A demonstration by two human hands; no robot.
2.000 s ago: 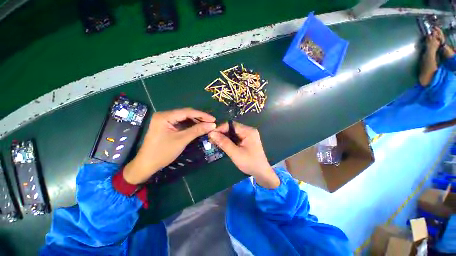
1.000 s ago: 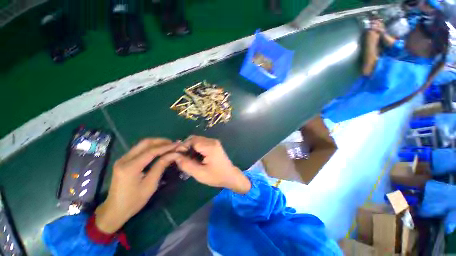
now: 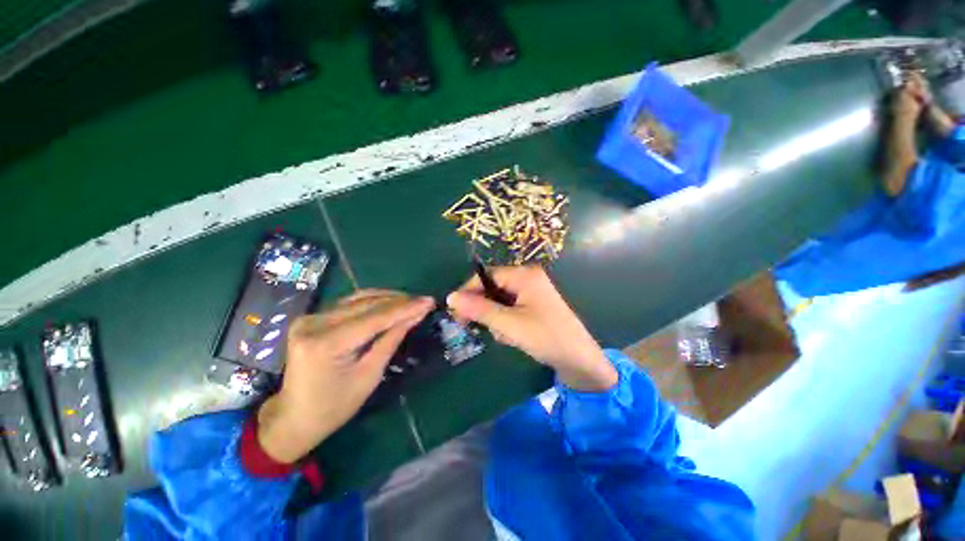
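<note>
An open phone body [image 3: 415, 357] lies on the dark green bench, partly hidden under my hands; its board end with a bright square shows below my right hand. My left hand [image 3: 354, 354] is over its left part, thumb and forefinger tips together at a tiny dark thing too small to name. My right hand [image 3: 534, 322] holds a slim dark hand tool [image 3: 489, 283] between thumb and fingers, its fingertips close beside the left ones. A loose pile of cream flex parts [image 3: 513, 217] lies beyond the hands.
Another open phone [image 3: 265, 306] lies left, with more phones [image 3: 79, 396] farther left. A blue bin [image 3: 665, 132] stands beyond the pile. A white rail [image 3: 392, 148] borders the green conveyor carrying phones. A cardboard box [image 3: 730, 354] is below right; another person's hands [image 3: 908, 100] are far right.
The view swung away and back. My hands have parted slightly from their closer hold a second ago, and the dark tool shows again in my right hand.
</note>
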